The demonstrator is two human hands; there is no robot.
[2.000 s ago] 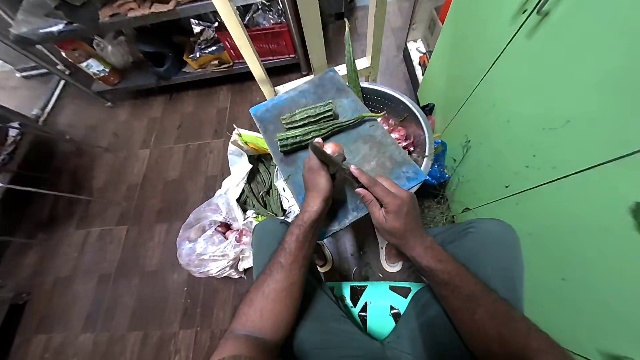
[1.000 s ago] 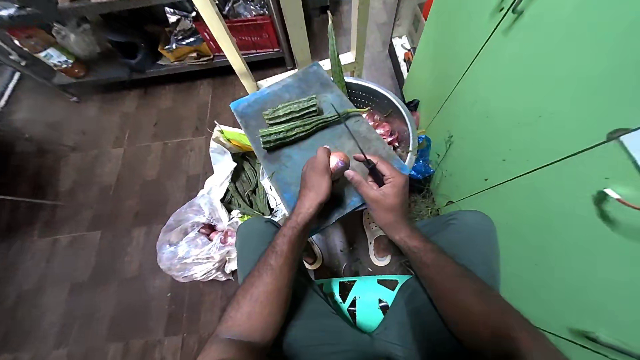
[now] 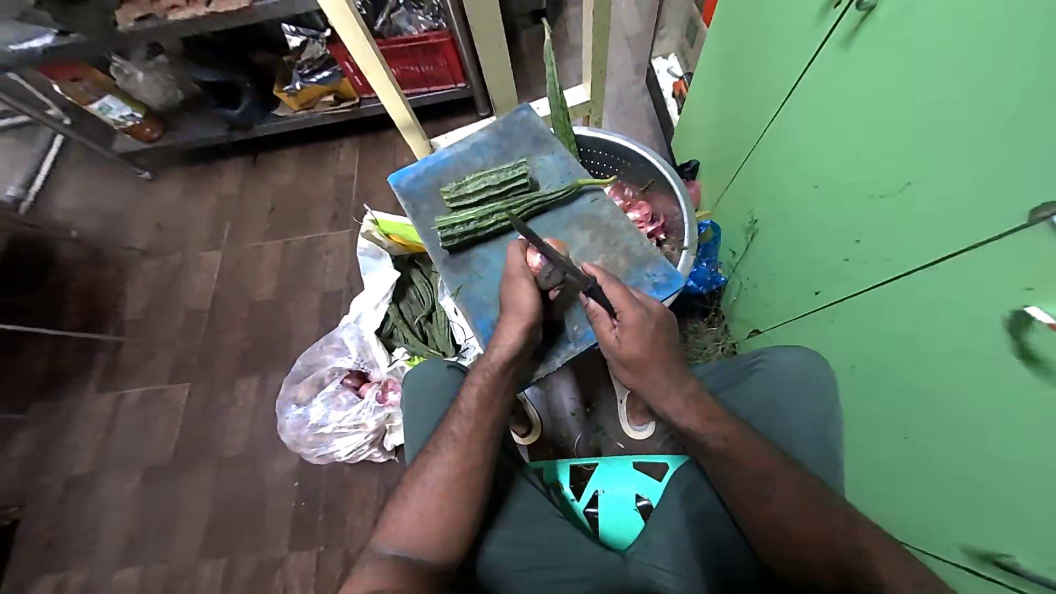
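Note:
My left hand (image 3: 521,293) holds an onion (image 3: 544,257) above the near part of a worn blue cutting board (image 3: 610,227). In my right hand (image 3: 631,330) is the black handle of a knife (image 3: 549,250); its blade lies across the onion and points up and left. Ridged green gourd pieces (image 3: 487,183) rest on the board, beside a longer ridged gourd (image 3: 503,216) with its stem. A metal colander (image 3: 681,198) behind the board's right side holds pink onion peels (image 3: 635,208). The palm side of my left hand is hidden.
Left of the board, a white bag (image 3: 371,289) holds long green vegetables (image 3: 419,309). A clear plastic bag (image 3: 318,404) with red onions lies by my knee. Green cabinets (image 3: 874,190) stand close on the right. A turquoise plastic stool (image 3: 615,503) shows between my legs.
The knife blade, clear of the onion and pointing away from me one second ago, now crosses the onion. Both hands stay over the board's near part.

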